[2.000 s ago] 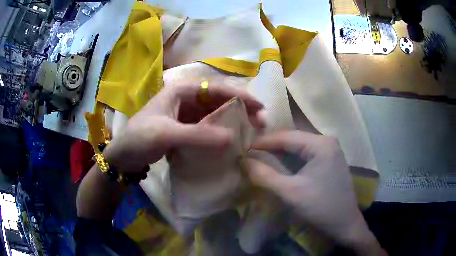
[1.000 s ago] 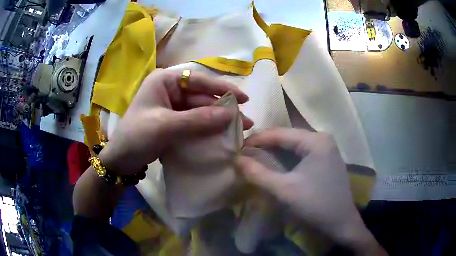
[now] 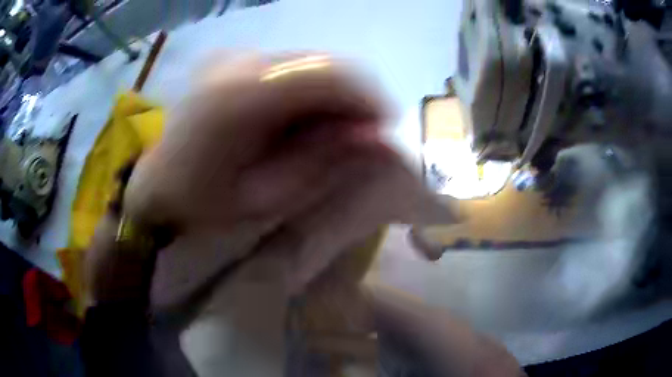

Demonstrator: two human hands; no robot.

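My left hand, with a gold ring, is large and blurred in the middle of the view. It is closed on the pale side of the garment, lifted towards the camera. My right hand is a blurred shape low and right of centre, partly behind the cloth; its fingers cannot be made out. A yellow part of the garment lies on the table at the left. More yellow shows below the raised cloth.
The sewing machine head stands at the upper right, with a bright light at its needle area. The tan machine bed cover lies below it. A round machine part is at the left edge. A red thing is at the lower left.
The view has shifted, bringing the machine head into sight. My left hand has come up closer to the camera with the cloth. My right hand has dropped lower, away from the pinched edge.
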